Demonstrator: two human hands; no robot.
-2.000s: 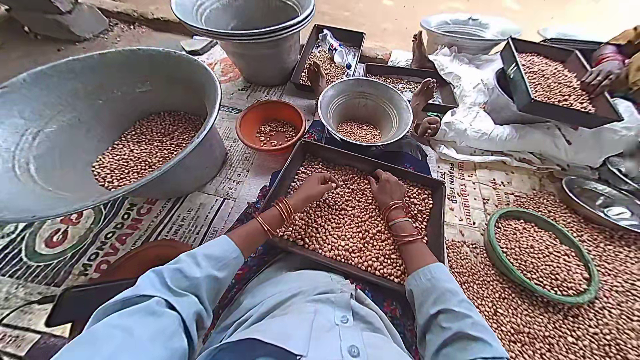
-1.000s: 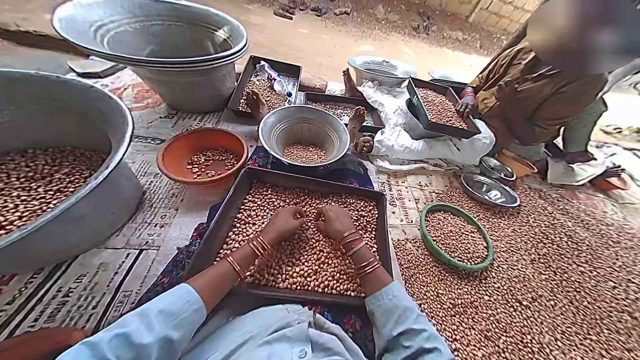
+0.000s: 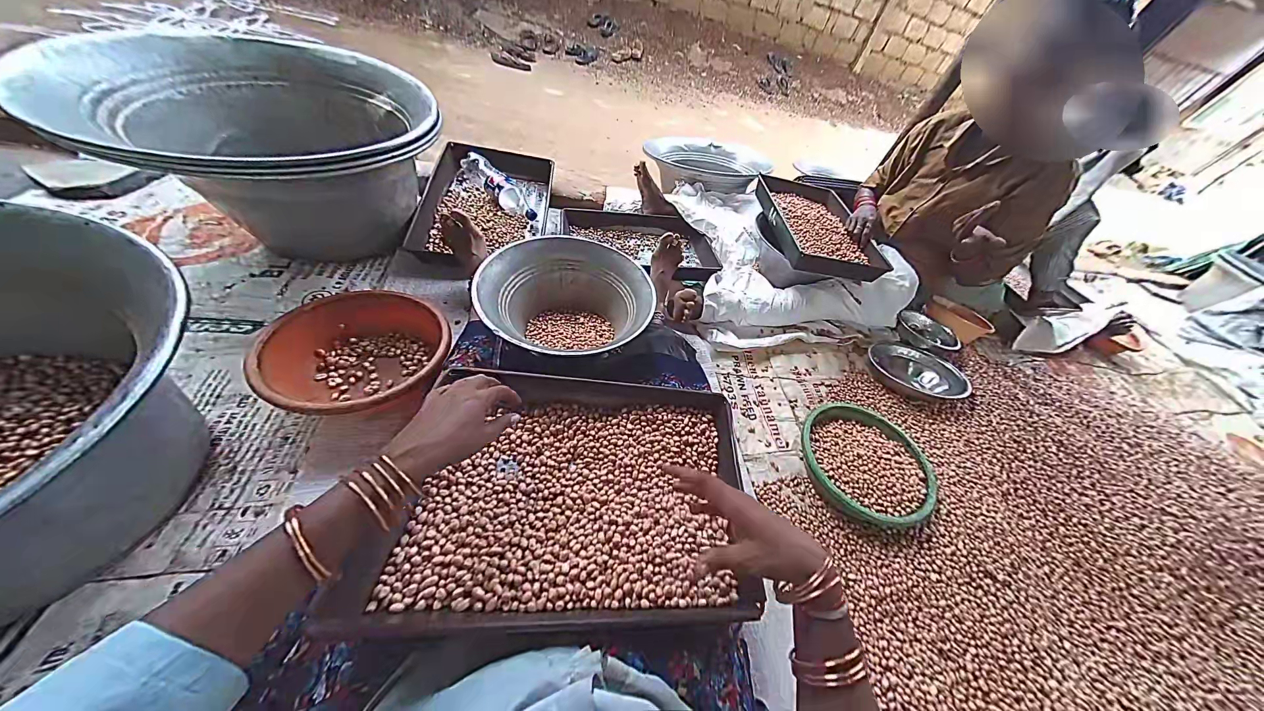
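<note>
A dark rectangular tray (image 3: 731,464) lies across my lap, covered with a layer of brown nuts or seeds (image 3: 563,523). My left hand (image 3: 459,420) is over its upper left corner, fingers bent; whether a nut is between the fingertips cannot be told. Over the right part of the tray is my right hand (image 3: 746,523), fingers spread and holding nothing visible. An orange plastic bowl (image 3: 281,380) with some nuts sits left of the tray. Just beyond the tray, a metal basin (image 3: 504,291) holds a small heap of nuts between the outstretched legs.
Large metal tubs (image 3: 306,202) stand at the left, one (image 3: 138,464) holding nuts. At right, a green-rimmed basket (image 3: 923,504) sits in a wide spread of nuts, with a steel plate (image 3: 918,373) behind. Another person (image 3: 987,197) sits beyond, a hand on a tray (image 3: 815,262).
My hands, close together over the nuts a second ago, have moved apart: the left to the tray's upper left corner, the right toward its right side. The view has shifted to the right since two seconds ago.
</note>
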